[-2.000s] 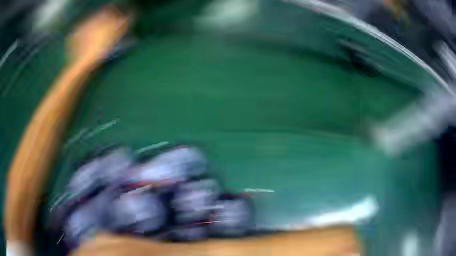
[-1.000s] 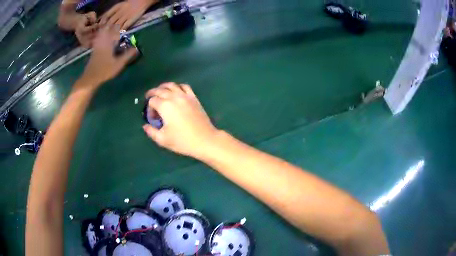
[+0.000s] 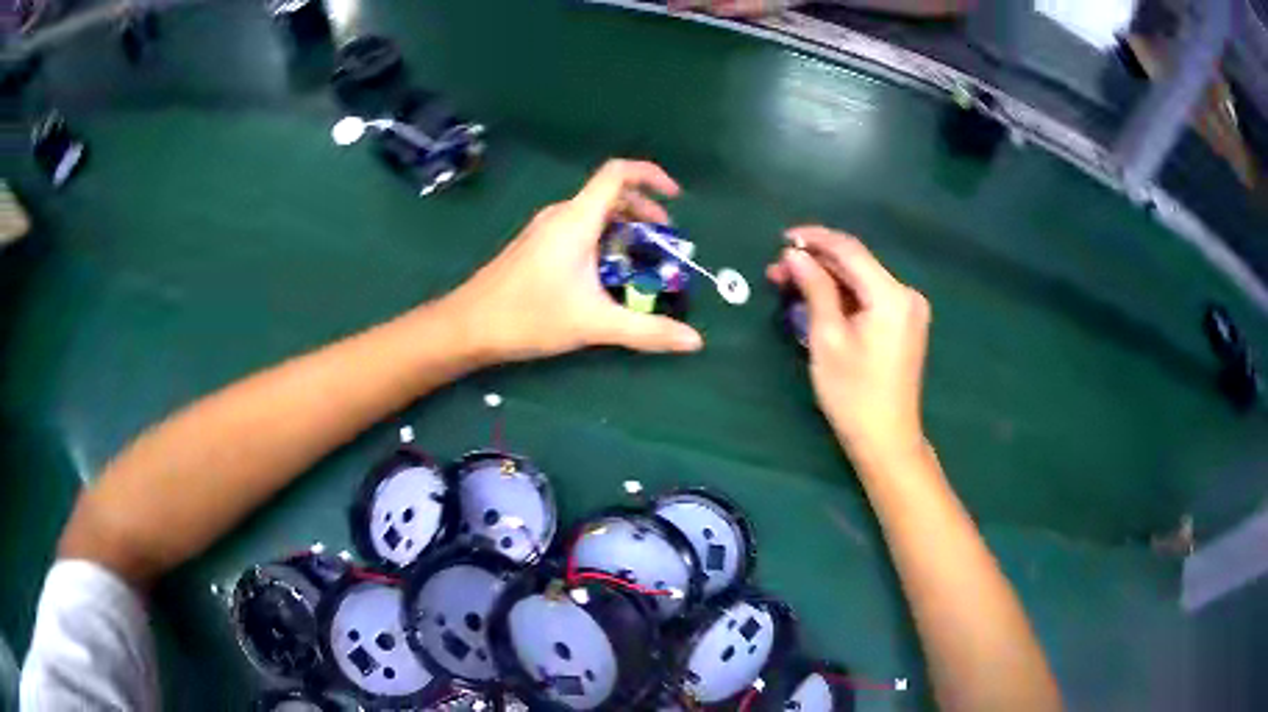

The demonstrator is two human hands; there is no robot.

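Observation:
My left hand (image 3: pixel 570 278) holds a black housing with its open end up, thumb and fingers around it. The blue circuit board (image 3: pixel 651 257) shows in it, with a yellow-green lump near the thumb. A white wire with a small white disc (image 3: pixel 732 287) sticks out to the right. My right hand (image 3: pixel 855 313) is just right of the housing, not touching it. Its thumb and forefinger are pinched at a tiny pale piece, and a dark round cover (image 3: pixel 797 317) shows partly under the fingers. The rest of it is hidden.
A pile of end covers (image 3: pixel 559 643) with red leads lies near me. Another housing (image 3: pixel 424 143) with a white wire lies at the upper left. Dark parts (image 3: pixel 1229 355) lie at the far right. A metal rail (image 3: pixel 890 59) and a pale upright (image 3: pixel 1226 563) bound the belt.
My left hand has come back from the far left with a housing in it. My right hand, with a cover, now faces it from the right. The view has shifted, showing more of the pile.

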